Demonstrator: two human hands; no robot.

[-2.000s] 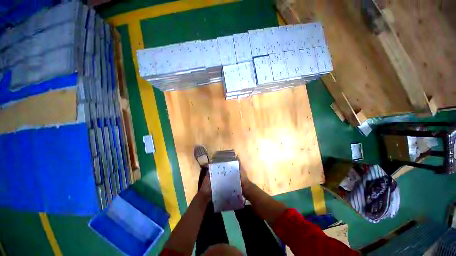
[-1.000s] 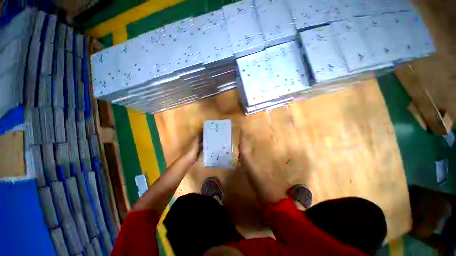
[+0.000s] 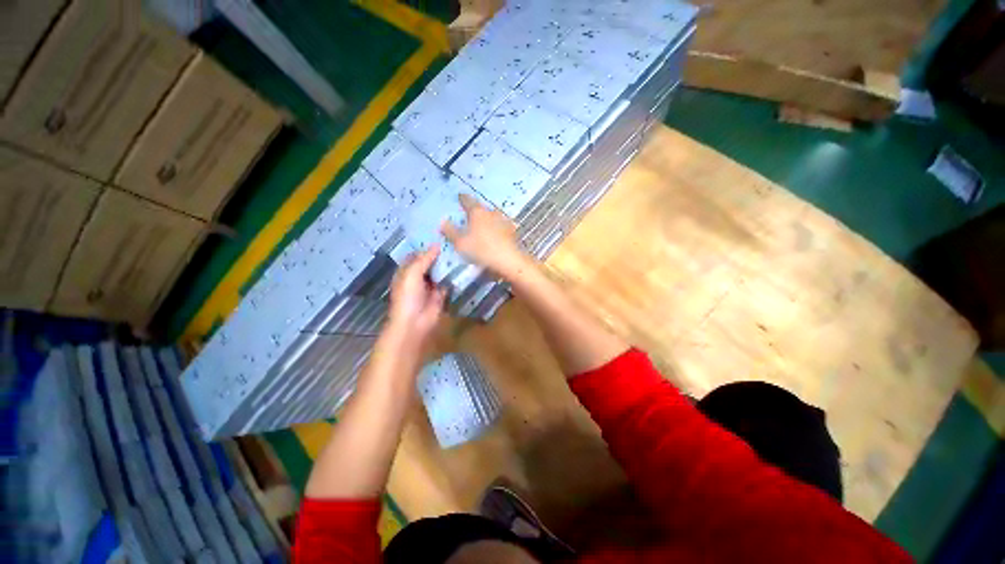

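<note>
Silver-white stamped brackets stand in stacked rows point(image 3: 529, 99) with dotted tops. Both bare hands are at a bracket point(image 3: 435, 218) on the near side of the rows. My left hand point(image 3: 417, 292) grips its near corner, thumb on top; the fingers underneath are partly hidden. My right hand point(image 3: 485, 237) lies on its top, index finger and thumb spread. A nested stack of brackets point(image 3: 457, 399) sits apart on the plain wooden board point(image 3: 749, 297), near my shoe, striped edge to the right.
Brown cardboard boxes point(image 3: 121, 143) stand at the upper left. Stacked grey parts with blue sheets point(image 3: 143, 452) stand at the lower left. Wooden pallets point(image 3: 793, 77) lie at the upper right. A small white item point(image 3: 955, 174) lies on the green floor. My legs are at the bottom.
The view has turned and moved closer to the rows. The nested stack that was between my hands is now on the board, and my hands have moved up to the rows.
</note>
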